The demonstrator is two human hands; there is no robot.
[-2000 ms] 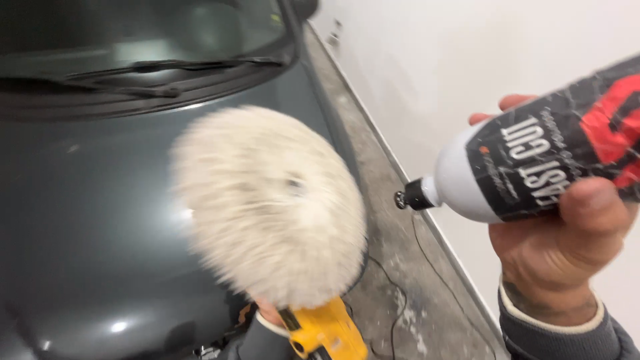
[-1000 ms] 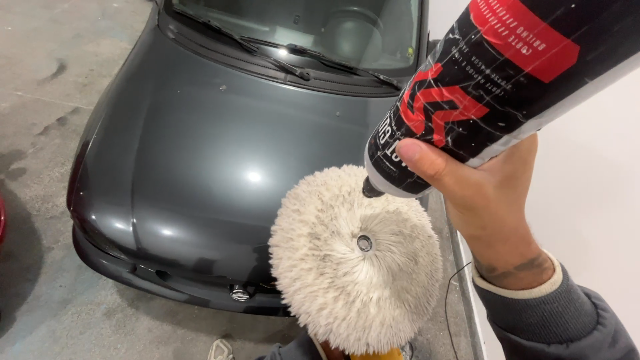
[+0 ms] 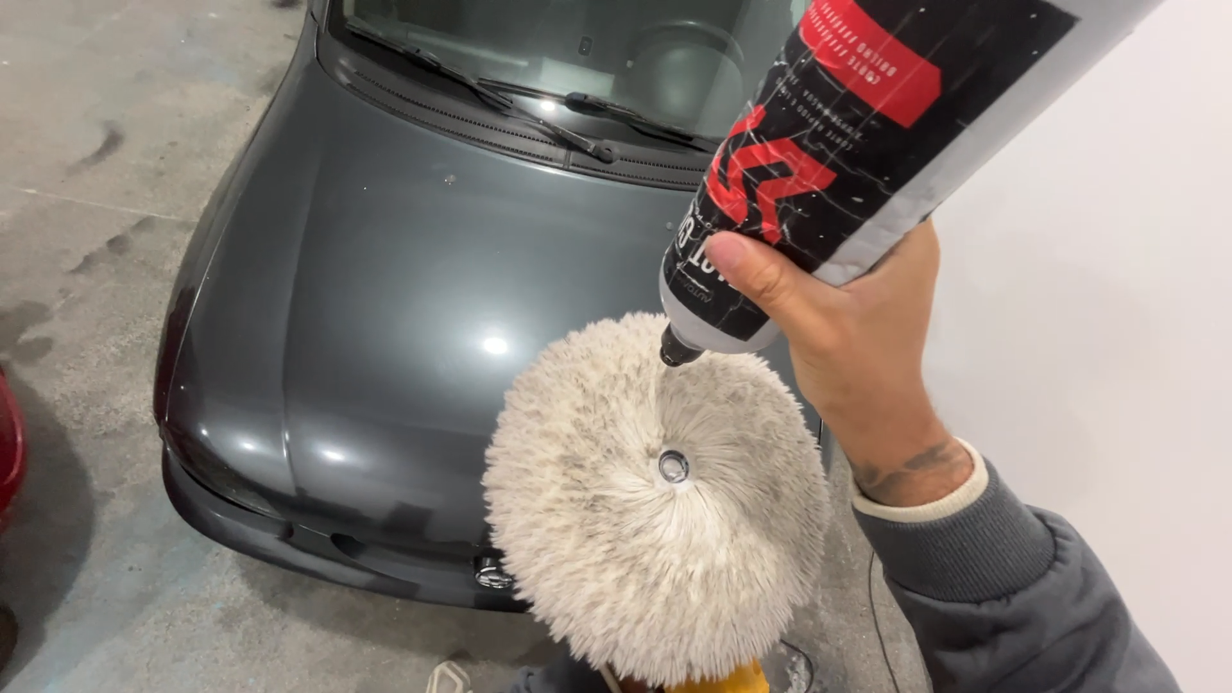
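My right hand (image 3: 861,332) is closed around a large bottle of polishing compound (image 3: 818,144), tilted upside down. Its black nozzle points at the upper part of a round wool polishing pad (image 3: 616,520), whose face is turned up toward me. The pad is on a yellow polisher (image 3: 727,679), of which only a small piece shows below it. My left hand (image 3: 630,685) is almost wholly hidden under the pad, at the polisher; its grip cannot be made out. Behind the pad lies the dark hood of a car (image 3: 404,260).
The car's windshield (image 3: 616,58) and wipers (image 3: 481,89) are at the top. A white wall (image 3: 1088,318) rises at the right, with a cable (image 3: 878,616) on the concrete floor (image 3: 106,192) beside it. Something red (image 3: 8,448) stands at the left edge.
Two seconds ago the bottle lay nearly sideways, to the right of the pad; since then it has tipped nozzle-down over the pad. The view has also shifted to show more of the hood.
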